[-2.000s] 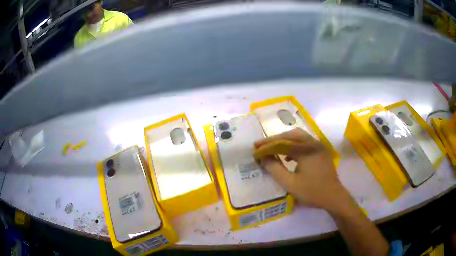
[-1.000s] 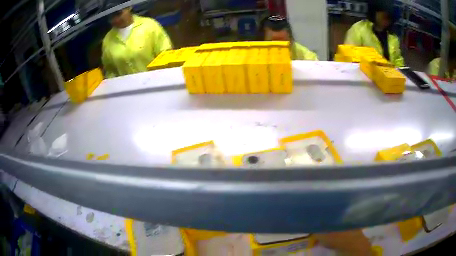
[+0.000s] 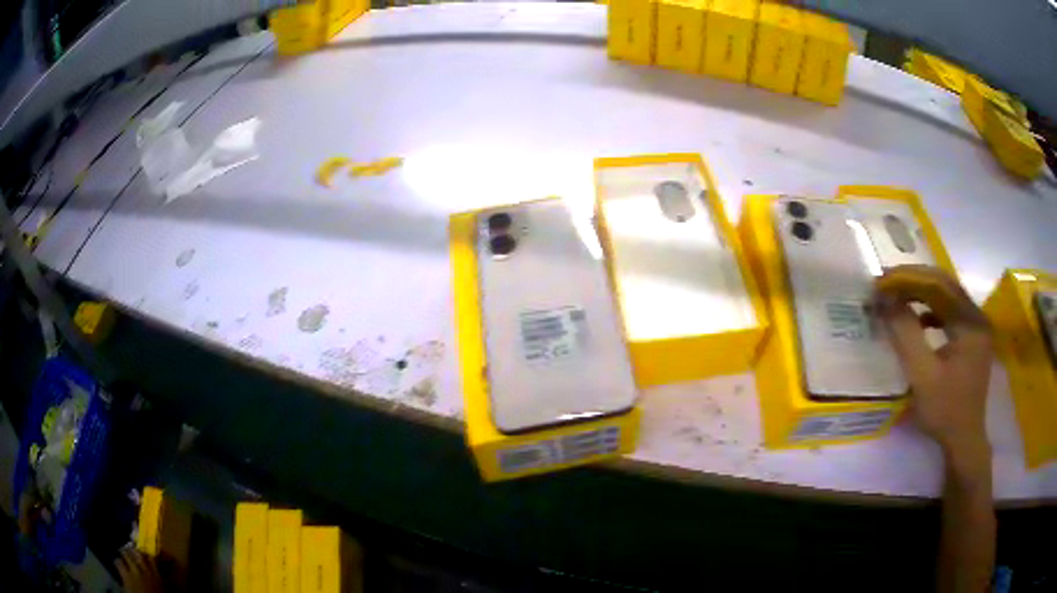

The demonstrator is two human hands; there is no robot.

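My right hand (image 3: 953, 365) comes up from the lower right, its curled fingertips at the right edge of a silver-grey phone (image 3: 840, 295). Blur hides whether the fingers hold something small. This phone lies back up, with camera and label showing, on a yellow box (image 3: 782, 411). A second such phone (image 3: 553, 319) lies on a yellow box (image 3: 466, 336) further left. An open box part (image 3: 684, 278) with a white inside and oval cutout lies between them. Another open part (image 3: 893, 238) is partly behind my hand. My left hand is not identifiable.
A row of yellow boxes (image 3: 727, 41) stands at the back. Crumpled white film (image 3: 197, 156) and yellow scraps (image 3: 359, 169) lie on the white shelf (image 3: 278, 255). Below left are yellow boxes (image 3: 284, 550), a blue bin (image 3: 52, 434) and small fingers, apparently another person's. More boxes (image 3: 1020, 348) are at right.
The view has swung down and left, so the phones and boxes appear further right than two seconds ago. The grey bar no longer crosses them. My right hand remains by the same phone.
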